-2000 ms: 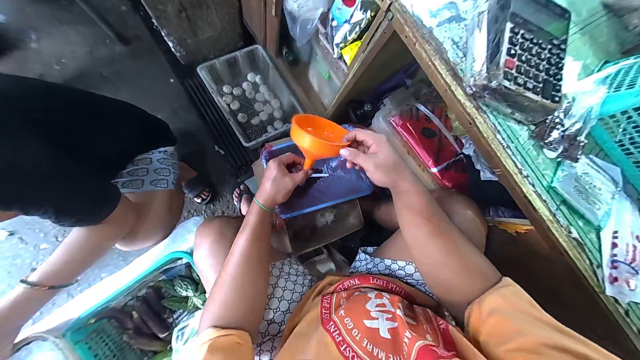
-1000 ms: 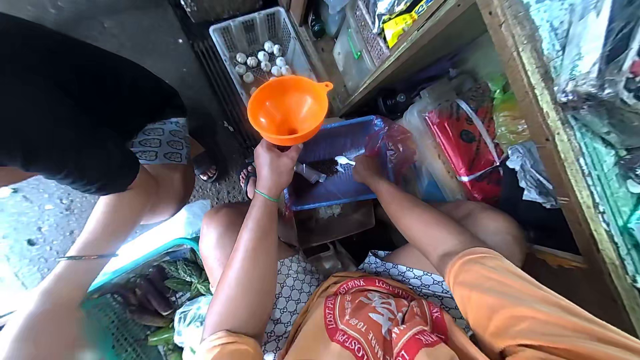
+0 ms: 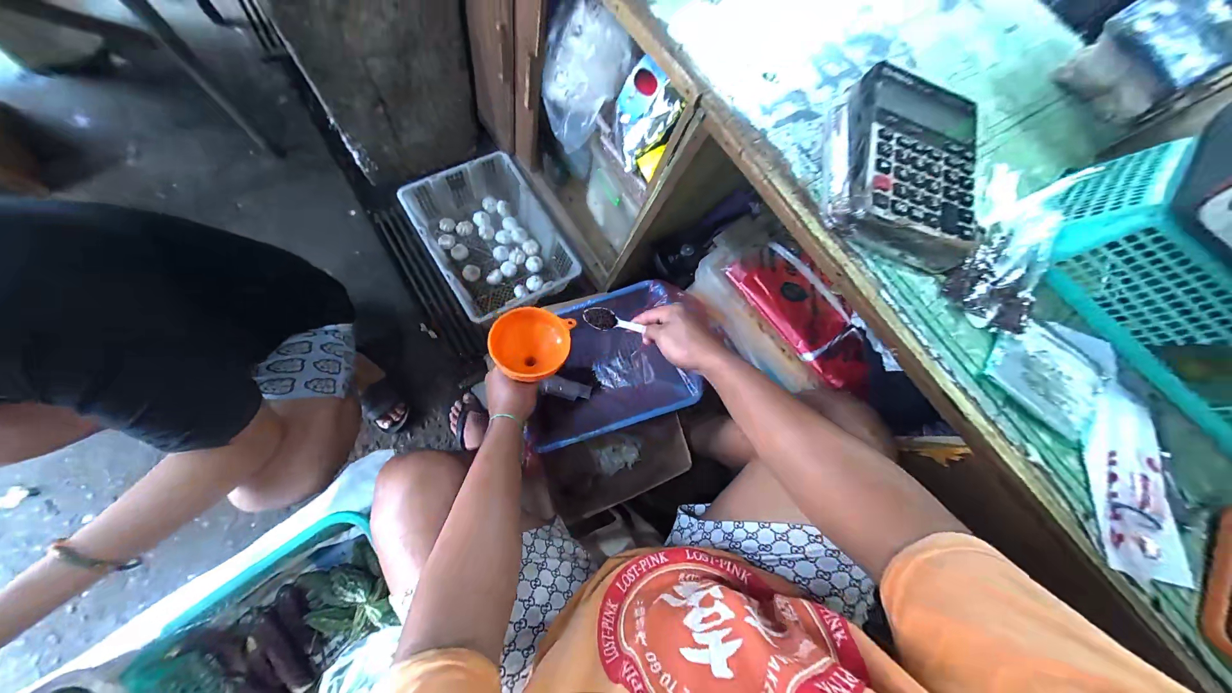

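Observation:
My left hand (image 3: 510, 393) is closed under an orange plastic funnel (image 3: 529, 344), whose wide mouth faces up; its spout is hidden by the hand. In my right hand (image 3: 674, 332) is the white handle of a plastic spoon (image 3: 630, 326), its bowl heaped with a dark, grainy substance (image 3: 601, 318). The spoon is just right of the funnel's rim, apart from it. Below both hands lies a blue plastic tray (image 3: 616, 423), with clear plastic and some dark matter in it.
A grey plastic basket (image 3: 414, 207) of whitish balls stands beyond the tray. At right, a wooden counter (image 3: 770, 183) carries a calculator (image 3: 924, 164) and a teal basket (image 3: 1136, 279). A person in black (image 3: 164, 318) is at left, near a crate of eggplants (image 3: 279, 640).
My right hand, earlier down at the tray, is now raised beside the funnel with a loaded spoon. The funnel remains in my left hand. The view has shifted, and the calculator shows again.

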